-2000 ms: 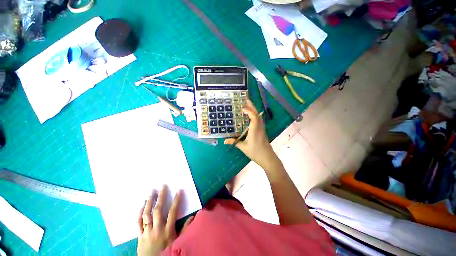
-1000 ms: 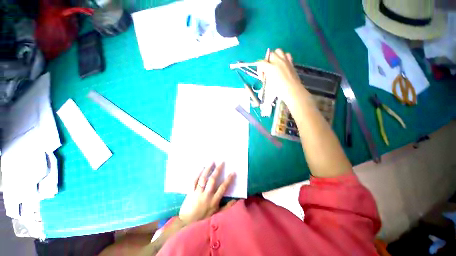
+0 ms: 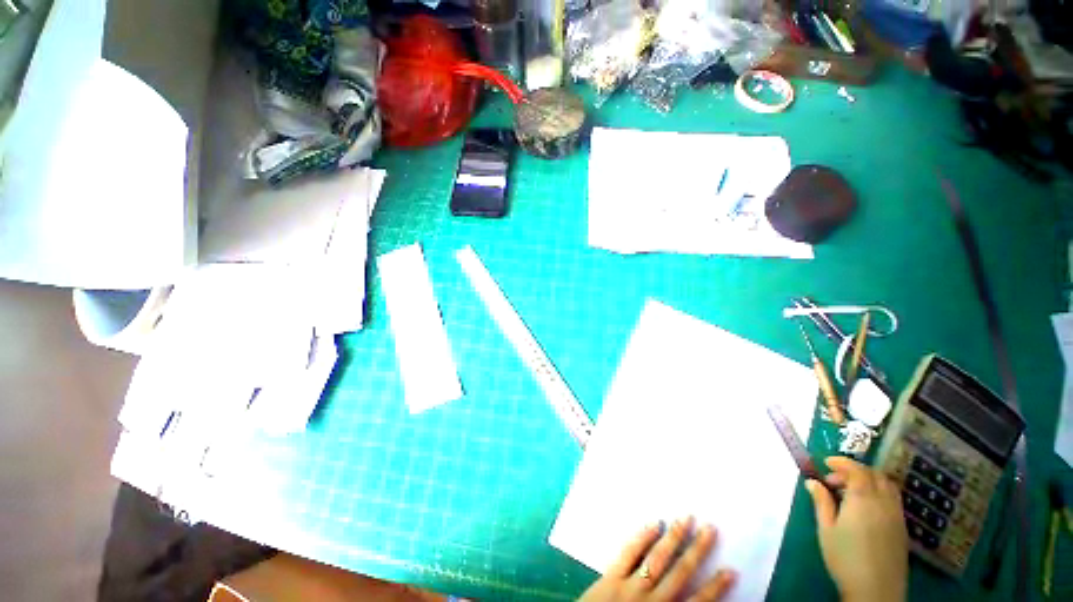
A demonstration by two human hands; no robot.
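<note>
A large white sheet (image 3: 694, 435) lies on the green gridded mat. My left hand (image 3: 668, 567) rests flat on its lower edge, fingers apart, cut off by the bottom of the picture. My right hand (image 3: 861, 523) is right of the sheet, thumb and fingers closed on the near end of the short steel ruler (image 3: 791, 437). The ruler's far end lies over the sheet's right edge. The calculator (image 3: 951, 453) lies tilted beside my right hand. A long steel ruler (image 3: 524, 341) reaches the sheet's left edge.
An awl (image 3: 828, 390), a pencil (image 3: 859, 343) and slim metal dividers lie beyond my right hand. A blank card strip (image 3: 421, 329), smartphone (image 3: 481, 176) and paper piles (image 3: 241, 341) are left. A dark round disc (image 3: 811, 203) sits on a printed sheet (image 3: 659, 188). Bags stand behind.
The view has swung left. My right hand has left the calculator, released the pencil beside the dividers, moved back nearer me and taken hold of the short ruler. My left hand remains on the sheet.
</note>
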